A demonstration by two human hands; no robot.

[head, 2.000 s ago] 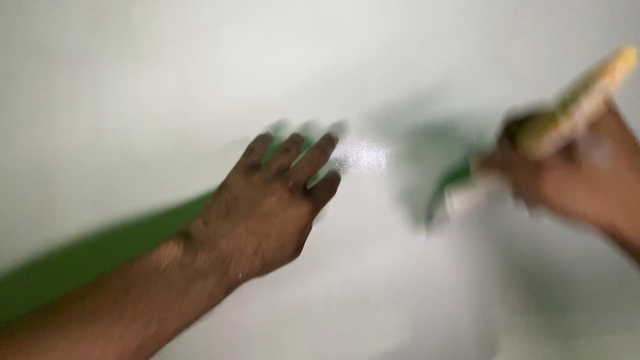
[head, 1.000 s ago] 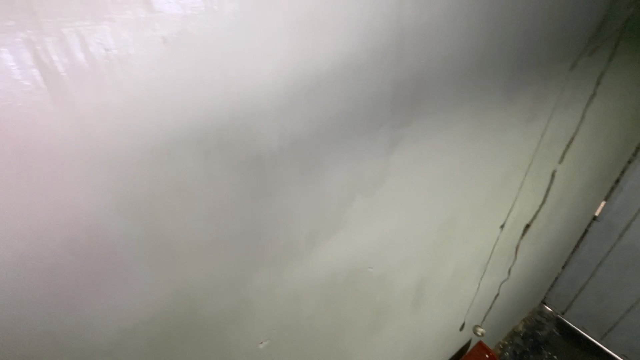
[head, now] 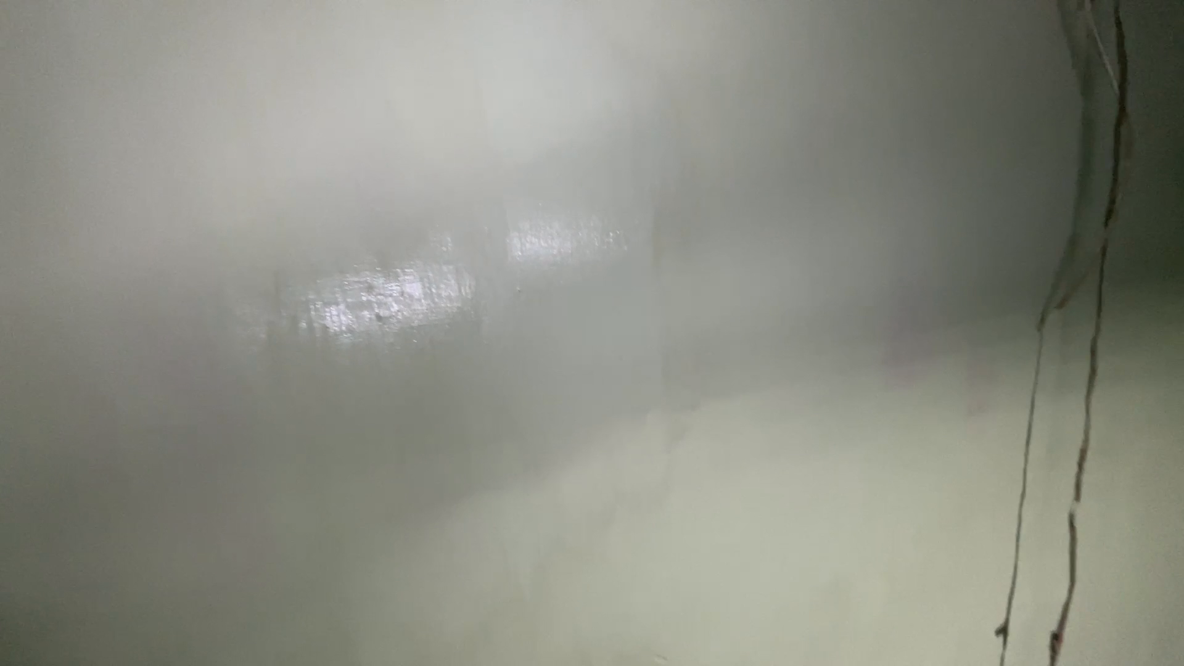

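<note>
A pale, whitish wall (head: 573, 518) fills nearly the whole head view. Glossy patches (head: 388, 296) shine left of the middle, where light reflects off its surface. Neither my left hand nor my right hand can be seen, so what they hold or touch is hidden. No tool shows in this view.
Two thin dark cords or strands (head: 1091, 370) run down the right side, roughly upright; which they are is hard to tell. A soft grey shadow crosses the wall's upper right.
Both hands showed two seconds ago, the right one with a yellowish-handled tool, and have left the view. The view itself has shifted strongly.
</note>
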